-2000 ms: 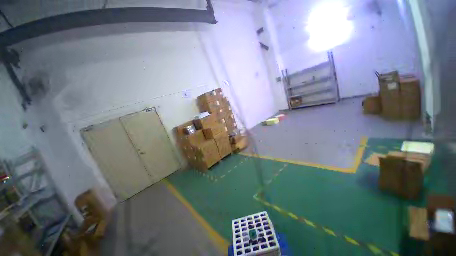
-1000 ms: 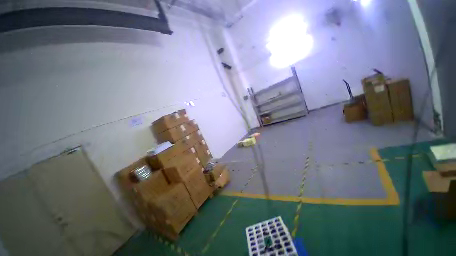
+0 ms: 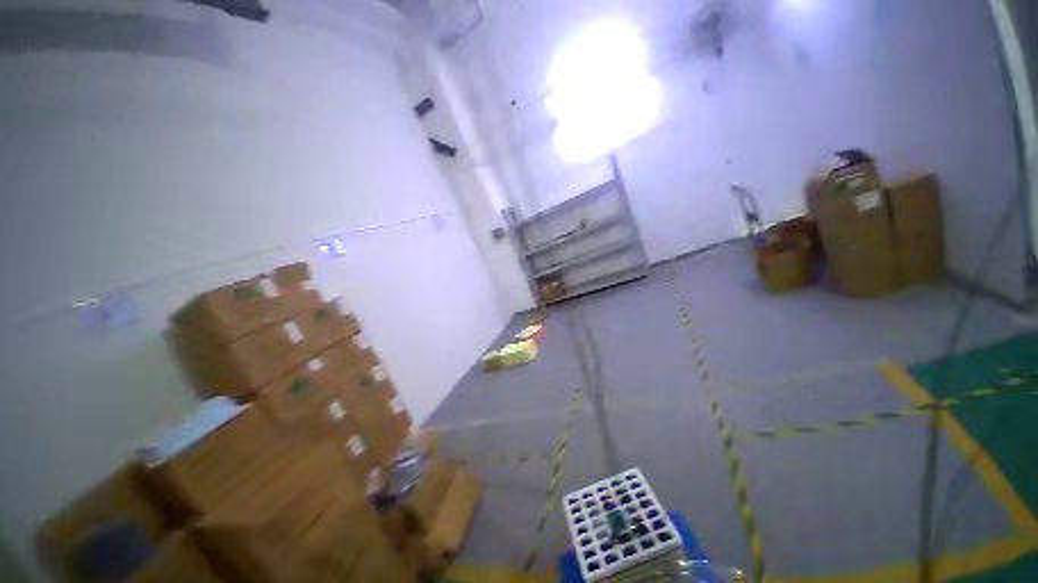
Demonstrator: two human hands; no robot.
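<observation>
A white foam tray (image 3: 594,558) with a grid of square pockets holding dark parts is at the bottom centre. A small green piece (image 3: 618,523) lies on its top. The blue deck of a hand truck (image 3: 686,535) shows beside and behind the tray. Shiny clear wrap (image 3: 715,573) shows at the bottom edge, right of the tray. The truck's handle is not clearly visible. Neither of my hands is in view.
Stacked brown cartons (image 3: 298,456) stand close on the left by the wall. Metal shelving (image 3: 583,245) stands at the far wall. Pale yellow items (image 3: 512,355) lie on the floor. More cartons (image 3: 856,239) stand at the far right. Yellow-black tape (image 3: 717,410) marks the grey floor.
The view has moved forward with the tray at the bottom centre. The left cartons look larger and lower left, the double door has left view, and clear wrap now shows beside the tray.
</observation>
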